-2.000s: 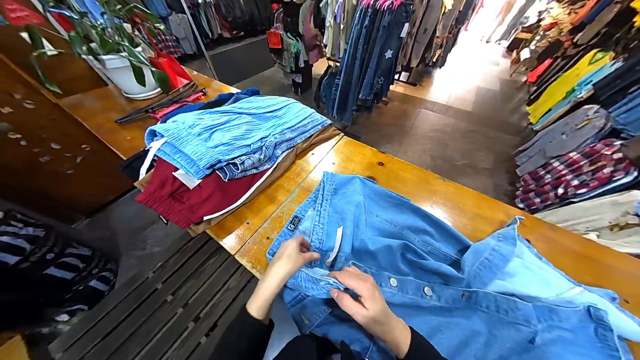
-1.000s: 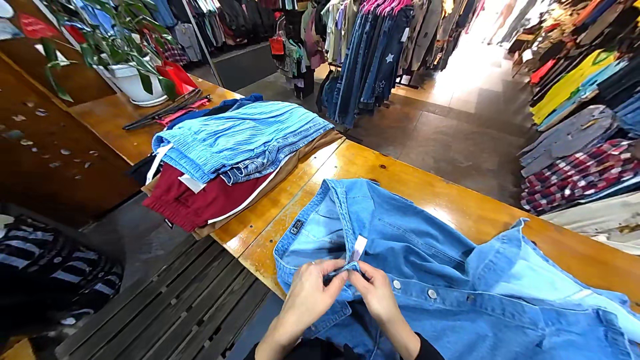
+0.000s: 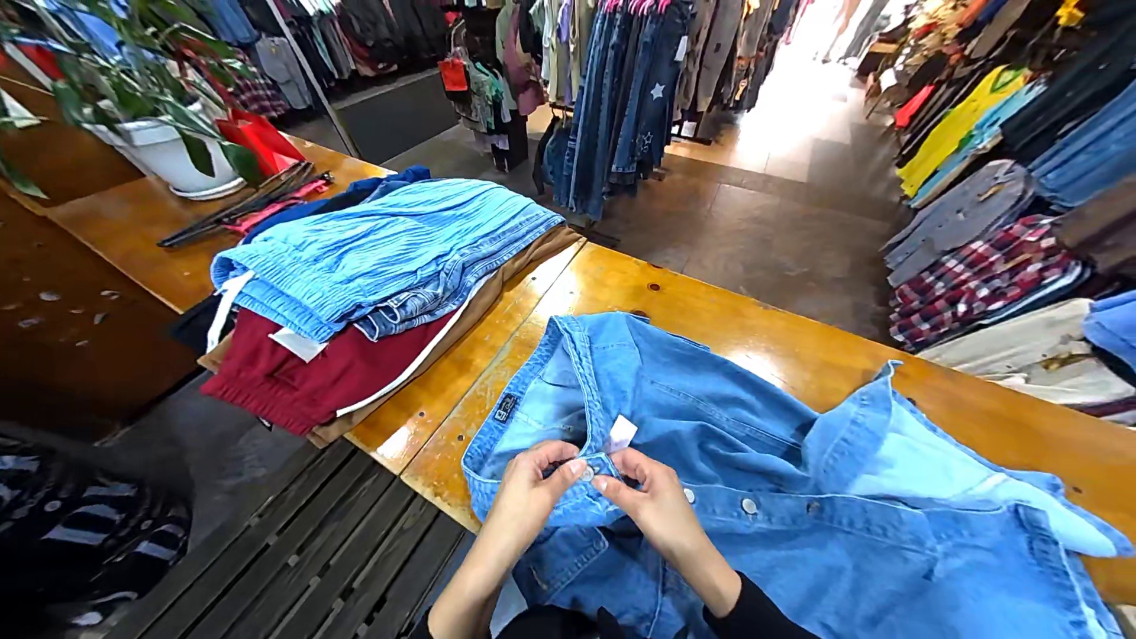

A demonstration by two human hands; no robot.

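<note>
A light blue denim garment with a row of metal buttons lies spread over the wooden counter. Both hands are at its waistband, near the top button. My left hand pinches the band's edge from the left, thumb beside the button. From the right, my right hand grips the overlapping end of the band with thumb and index finger. Just above my right fingers a small white tag stands up. A dark label is sewn inside the band. Whether the button is fastened cannot be told.
Folded trousers in blue denim and dark red are piled left on the wooden counter. Behind them are hangers and a potted plant. A slatted bench stands below; hanging jeans and folded shirts lie beyond.
My hands have come together at the waistband's button, where two seconds ago they were farther apart. The band's inner side now shows as a wider loop.
</note>
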